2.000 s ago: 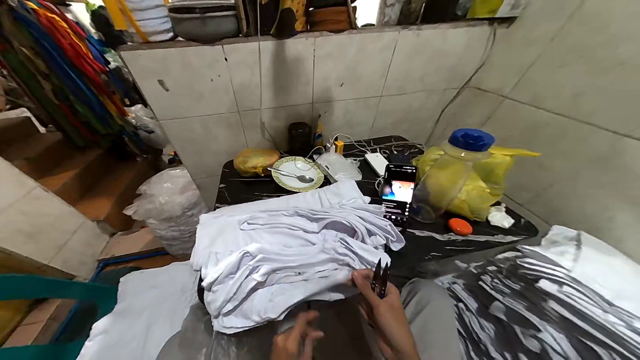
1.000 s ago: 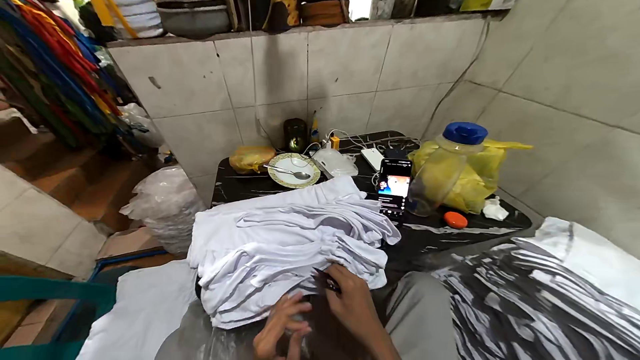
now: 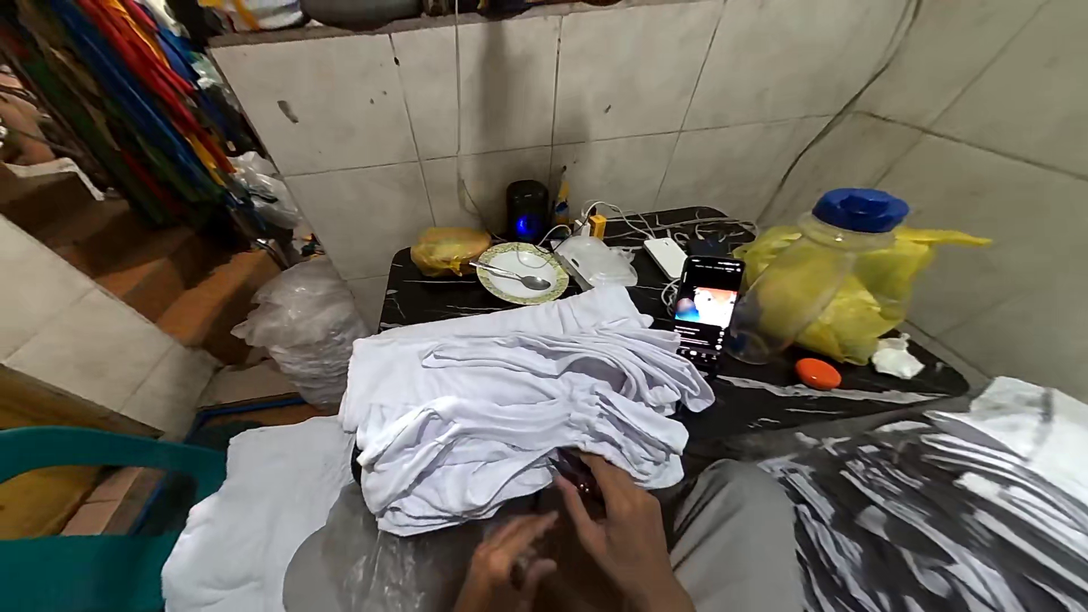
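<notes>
My right hand [image 3: 616, 518] is closed around a small dark tool [image 3: 578, 472], perhaps thread snips, whose tip meets the near edge of a pile of white cloth garments [image 3: 510, 408]. Just left of it, my left hand [image 3: 510, 552] is blurred, its fingers apart and nothing seen in them. The pile covers the front of a black marble-patterned table [image 3: 765, 408] and hangs slightly over its edge. More white cloth [image 3: 263, 510] lies to the left of my lap.
Behind the pile are a plate [image 3: 501, 259] with a spoon, a lit phone [image 3: 707, 306], a white power bank [image 3: 665, 257] and cables. A blue-lidded clear jar [image 3: 782, 289], a yellow plastic bag [image 3: 867, 297] and an orange object [image 3: 818, 373] stand right. A green chair [image 3: 102, 459] is left.
The right hand with the dark tool has moved left from the pile's right corner to its near edge. The left hand's fingers have shifted beside it.
</notes>
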